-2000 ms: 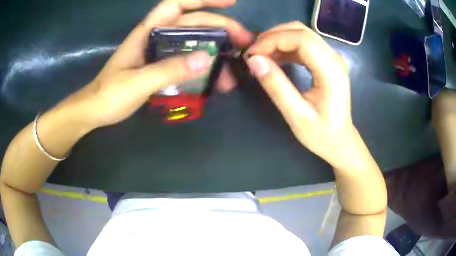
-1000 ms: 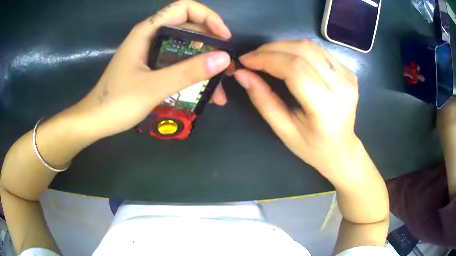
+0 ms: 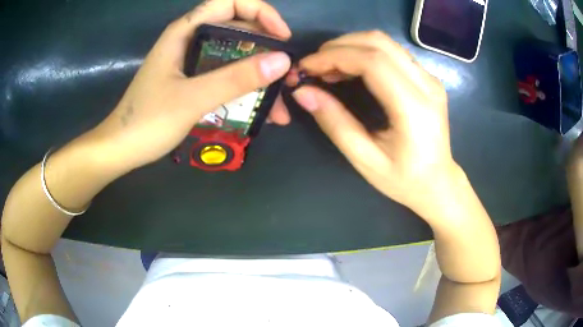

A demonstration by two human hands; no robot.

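Note:
My left hand (image 3: 172,96) holds the open handheld unit (image 3: 246,105), a black oblong frame tilted over the table. Its thumb lies across the green circuit board (image 3: 220,51) and rests at the frame's upper right edge. A silver-white patch shows on the board below the thumb. The red lower end (image 3: 235,153) surrounds a round yellow disc (image 3: 213,154). My right hand (image 3: 390,121) is at the frame's upper right side, thumb and forefinger slightly apart. A tiny dark part (image 3: 302,76) shows between its fingertips; whether they grip it is unclear.
A pale-edged smartphone (image 3: 450,27) lies on the dark glossy table (image 3: 307,211) beyond my right hand. A dark blue box (image 3: 540,89) with a red figure stands at the right, with clear plastic (image 3: 545,9) behind it. Another person's arm (image 3: 576,191) is at the right edge.
Since one second ago the unit and both hands have shifted slightly up. My right thumb and forefinger are a little further apart. Two seconds ago the unit was blurred and the right hand further from its edge.

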